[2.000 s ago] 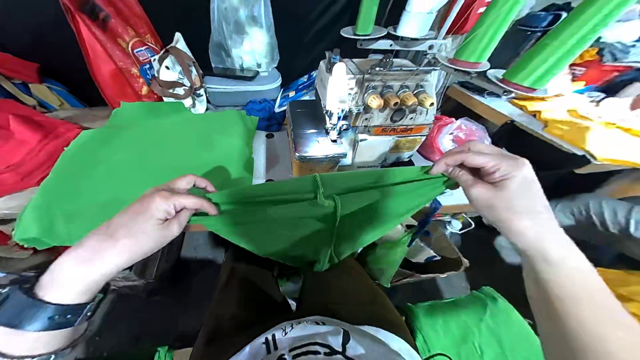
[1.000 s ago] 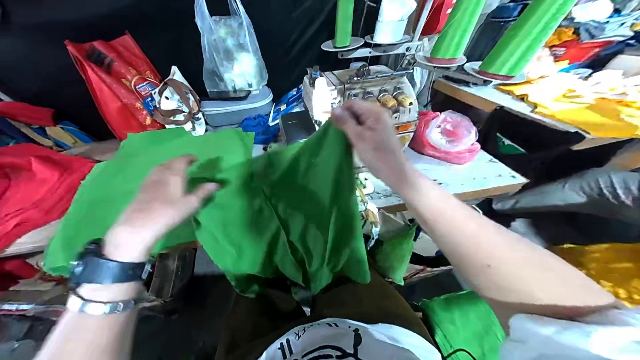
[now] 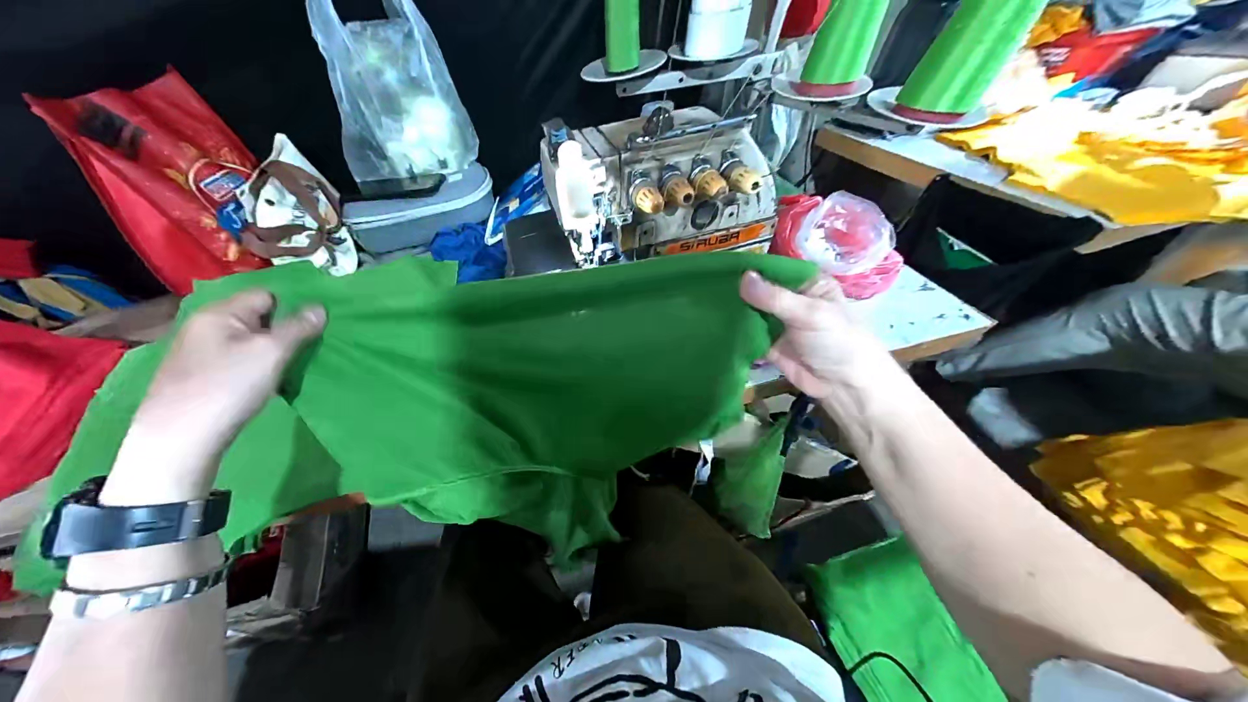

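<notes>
A green fabric piece (image 3: pixel 546 370) is stretched between my hands, above my lap and in front of a Siruba overlock sewing machine (image 3: pixel 673 185). My left hand (image 3: pixel 229 361) pinches its left end between thumb and fingers. The upper right corner is gripped by my right hand (image 3: pixel 814 327). A seam line curves along the fabric's lower part, where the cloth hangs in folds. Behind and below my left hand lies more green fabric (image 3: pixel 107 429) on the table. The held cloth hides part of the machine's base.
Green thread cones (image 3: pixel 843 44) stand behind the machine. A pink plastic bag (image 3: pixel 863 263) sits on the white tabletop (image 3: pixel 936 312). At the left are a red bag (image 3: pixel 146 175) and a grey case (image 3: pixel 419 214). Yellow fabric (image 3: pixel 1160 517) and a person's grey-clothed limb (image 3: pixel 1121 331) are at the right.
The green cloth, bunched and raised on its right side one second ago, is now spread wide. My right hand has moved away from the machine's front to the right.
</notes>
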